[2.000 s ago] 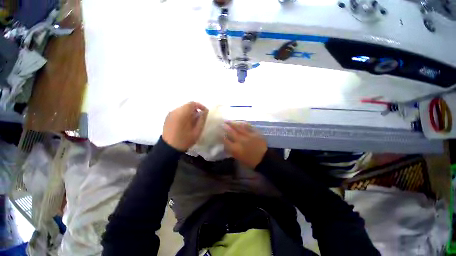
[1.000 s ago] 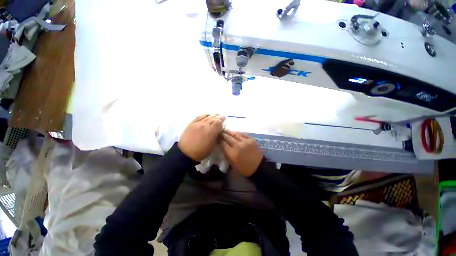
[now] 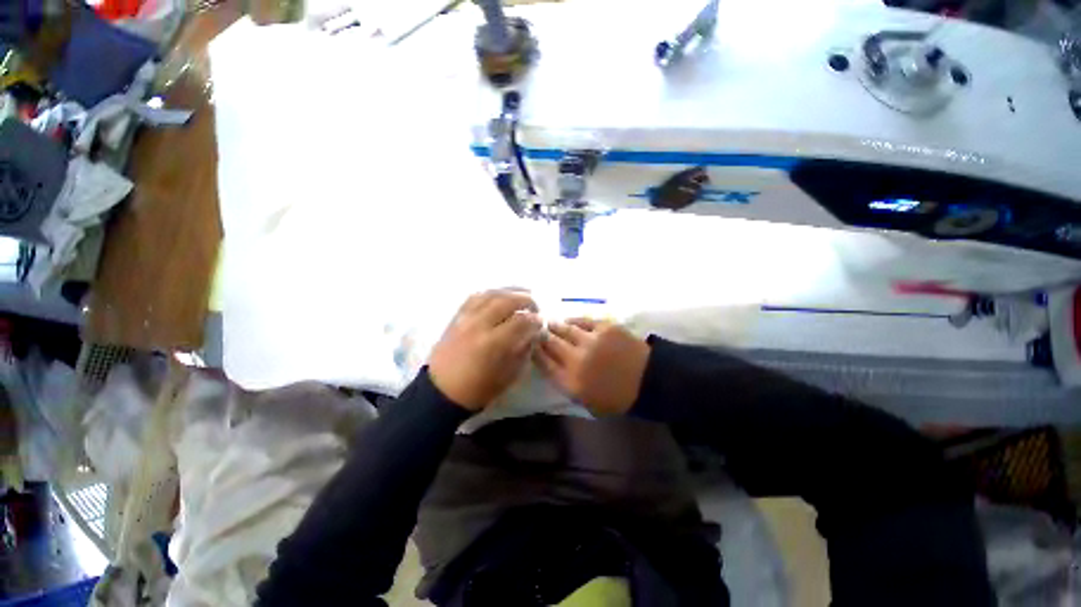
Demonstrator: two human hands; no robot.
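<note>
My left hand (image 3: pixel 484 349) and my right hand (image 3: pixel 595 363) meet at the front edge of the machine bed, fingertips close together. Both pinch a white fabric piece (image 3: pixel 522 404), which hangs a little over the edge below them. Its outline partly vanishes against the white bed. The presser foot and needle (image 3: pixel 571 232) are just beyond the hands, under the left end of the white sewing machine (image 3: pixel 735 107). A large white panel (image 3: pixel 308 213) lies flat left of the needle.
The grey ruler strip (image 3: pixel 830 374) runs along the front edge to the right. A red-tipped rod (image 3: pixel 931 288) lies at the right. A fabric bundle (image 3: pixel 255 462) hangs at the lower left. Fabric scraps (image 3: pixel 89 213) lie left of the brown table (image 3: pixel 160 237).
The hands moved together from apart and stay at the bed's front edge, the right forearm now lying flatter across the ruler. The fabric between them is gathered less than a second ago. The view has shifted.
</note>
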